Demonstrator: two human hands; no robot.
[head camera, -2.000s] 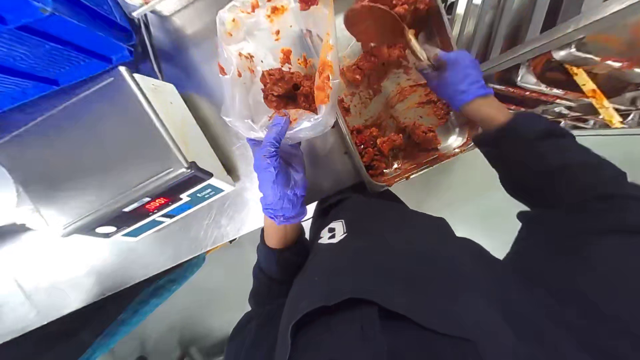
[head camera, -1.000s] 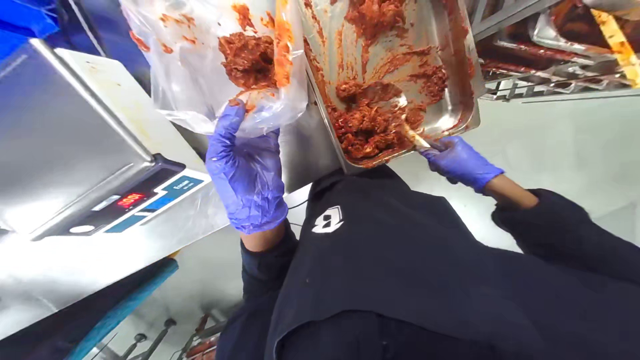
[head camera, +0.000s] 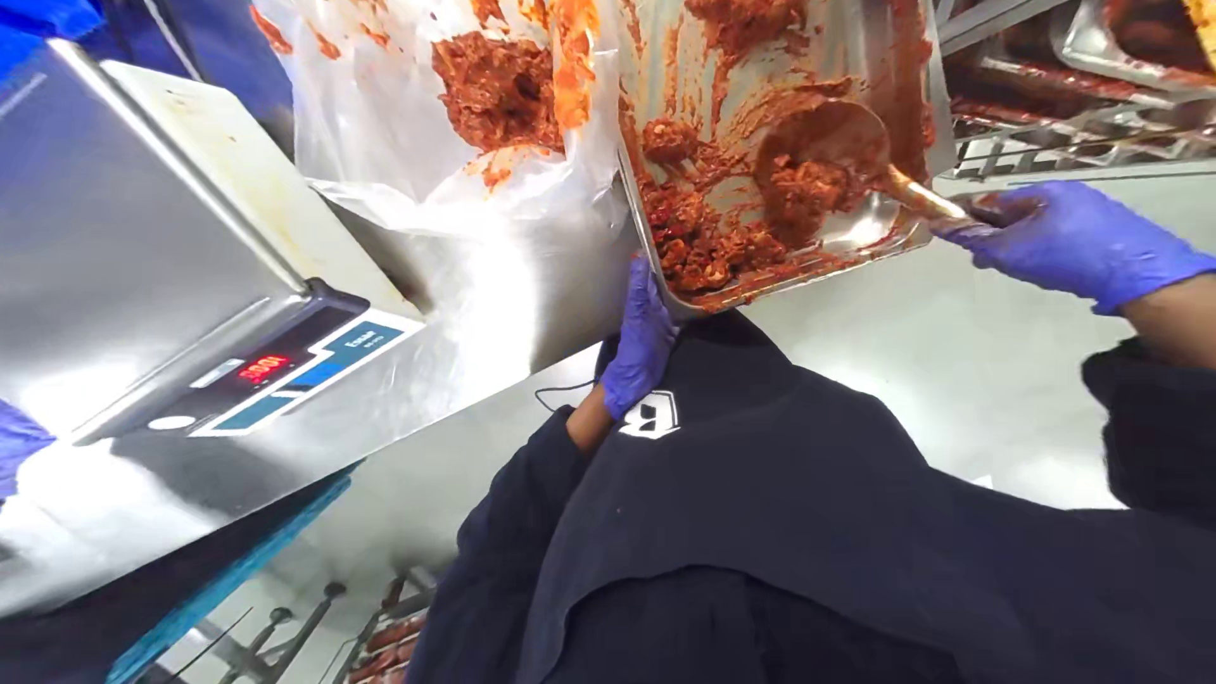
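Observation:
Blue-gloved, my right hand (head camera: 1083, 242) grips the handle of a ladle (head camera: 836, 142), whose sauce-coated bowl rests in a metal tray (head camera: 655, 223) among red, chunky sauced food (head camera: 703, 237). My left hand (head camera: 641, 337), also gloved, presses against the tray's near left corner and side; its fingertips are partly hidden there. Left of the tray, a clear plastic bag (head camera: 380, 133) lies open on the steel table, untouched by my hands, with a clump of the same red food (head camera: 499, 90) in it and smears on its plastic.
A digital scale (head camera: 275, 370) with a steel platform stands on the steel table (head camera: 418, 380) at the left. Soiled trays on a rack (head camera: 1073, 95) are at the upper right. A co-worker's gloved hand (head camera: 14, 442) shows at the left edge, and a blue crate (head camera: 47, 28) at the upper left.
My left hand has let go of the plastic bag and moved to the tray's corner. My right hand still holds the ladle in the tray.

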